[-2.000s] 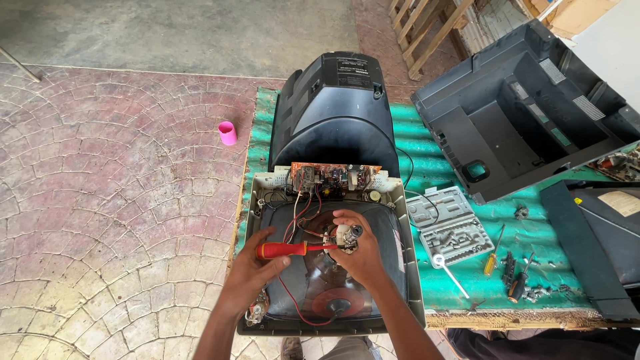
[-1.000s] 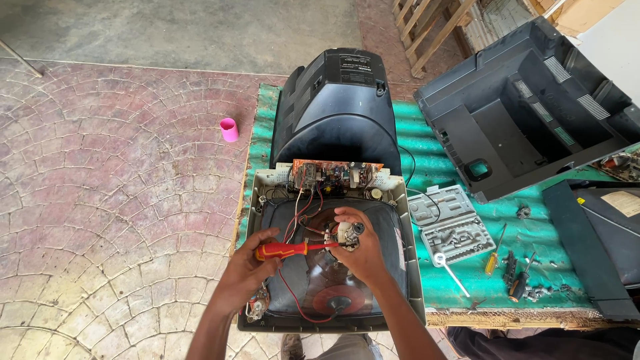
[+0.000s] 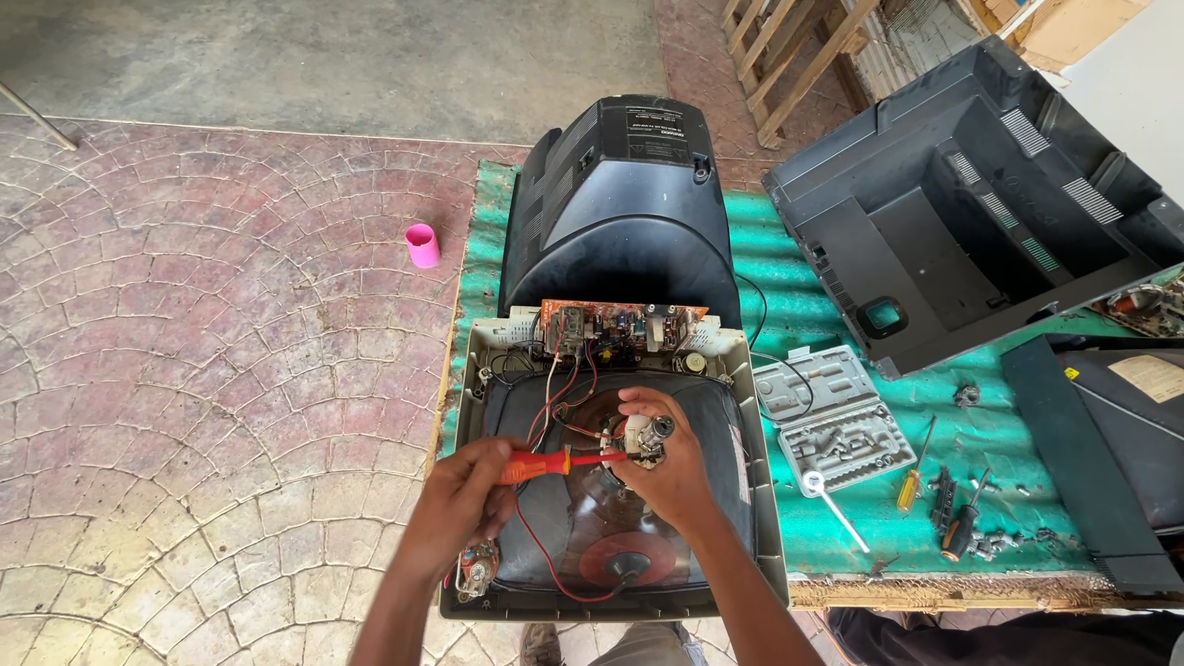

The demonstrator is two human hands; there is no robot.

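An opened CRT television (image 3: pixel 518 407) lies with its picture tube's back facing up. My left hand (image 3: pixel 472 490) grips a red and yellow insulated screwdriver (image 3: pixel 536 465), its red shaft pointing right to the assembly on the tube neck (image 3: pixel 645 435). Around that neck assembly my right hand (image 3: pixel 668 467) is closed, fingers on its far and near sides; the screwdriver's tip is hidden there. A circuit board (image 3: pixel 629 324) stands at the set's far edge, with red and white wires running over the tube. The red anode cap (image 3: pixel 627 560) sits nearer me.
A black television back cover (image 3: pixel 620 203) stands behind; another cover (image 3: pixel 906 231) lies at right. On the green corrugated sheet (image 3: pixel 823 536) are a socket set case (image 3: pixel 837 416), a ratchet (image 3: pixel 837 513), a yellow screwdriver (image 3: pixel 911 486) and a black-handled screwdriver (image 3: pixel 960 532). A pink cup (image 3: pixel 423 246) stands on the paving.
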